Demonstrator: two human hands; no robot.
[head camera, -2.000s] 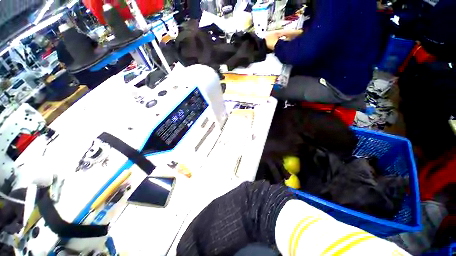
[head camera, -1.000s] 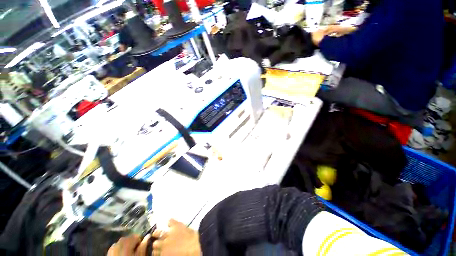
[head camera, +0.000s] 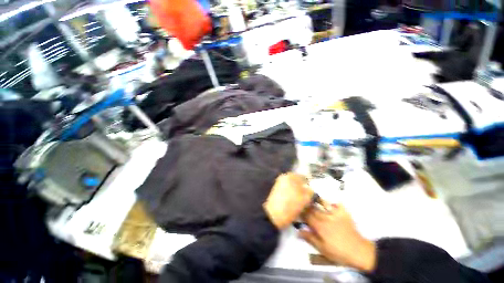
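A dark grey-black garment (head camera: 221, 171) lies bunched on the white table, left of the machine's needle area (head camera: 326, 166). My left hand (head camera: 288, 200) is at the garment's right side, with its fingers curled. My right hand (head camera: 338, 232) is just right of it and lower, its fingers bent towards the left hand. Small dark bits show between the fingertips of both hands; blur hides whether they are cloth or a tool and which hand grips them. The white machine head with a blue stripe (head camera: 431, 137) runs to the right.
A phone (head camera: 389, 174) lies below the machine head, with a black strap (head camera: 365, 124) draped above it. A grey translucent sheet (head camera: 475, 193) is at right. More dark cloth (head camera: 188, 83) lies behind, and a brown patch (head camera: 134, 229) is at the table's front left.
The view has swung left, so the crate, the other person and the control panel have left the picture. Both hands and the garment now show near the middle.
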